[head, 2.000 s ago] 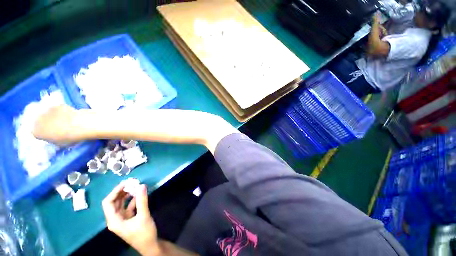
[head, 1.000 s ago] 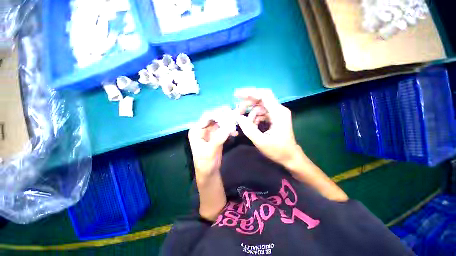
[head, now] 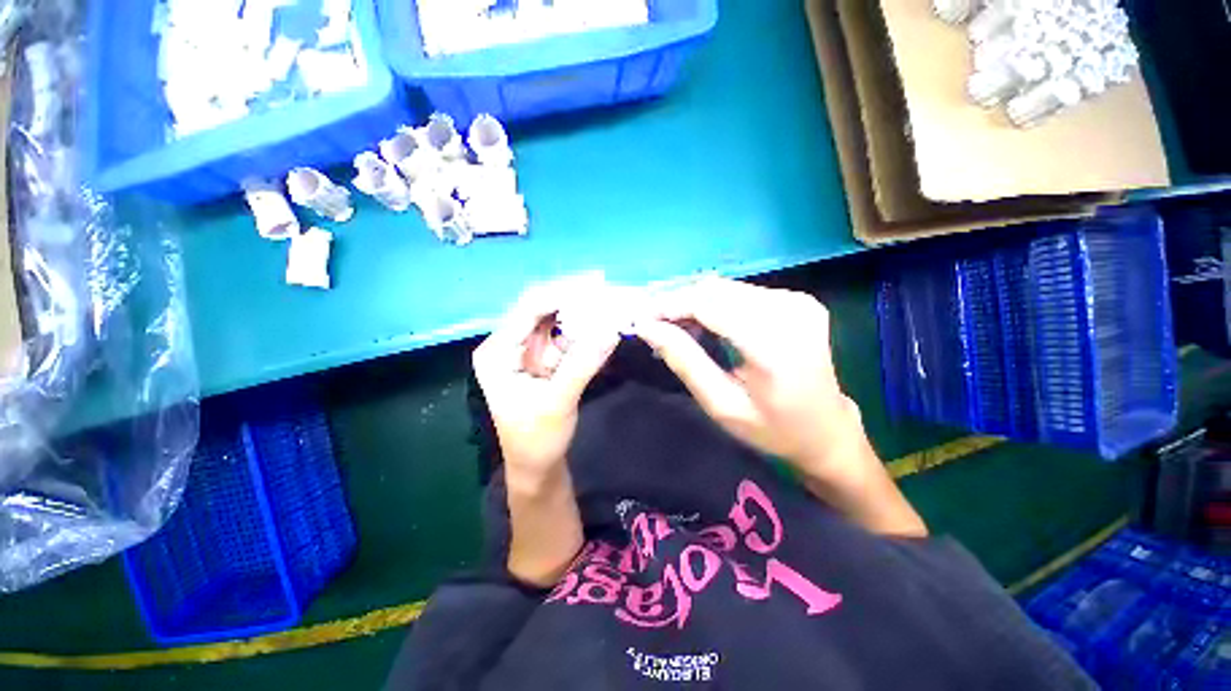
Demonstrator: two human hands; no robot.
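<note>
My left hand [head: 543, 371] and my right hand [head: 763, 358] meet in front of my chest, near the bench's front edge. My left hand grips a white plastic part [head: 590, 308], overexposed and mostly hidden by the fingers. My right thumb and fingertips pinch at its right side; whether they hold a separate small piece cannot be told. Loose white housings [head: 439, 176] lie in a cluster on the green bench, in front of the bins. White pieces are heaped in the left blue bin [head: 243, 151] and the right blue bin [head: 554, 84].
Stacked cardboard sheets [head: 1033, 155] at the right bear many white parts. A crinkled clear plastic bag [head: 128, 365] hangs over the bench at the left. Blue crates stand below the bench at the left [head: 230, 527] and at the right [head: 1100, 338].
My right hand has come back from the left bin and meets my left hand. The view has swung, bringing the parts on the cardboard into sight. Lately the hands have shifted only slightly.
</note>
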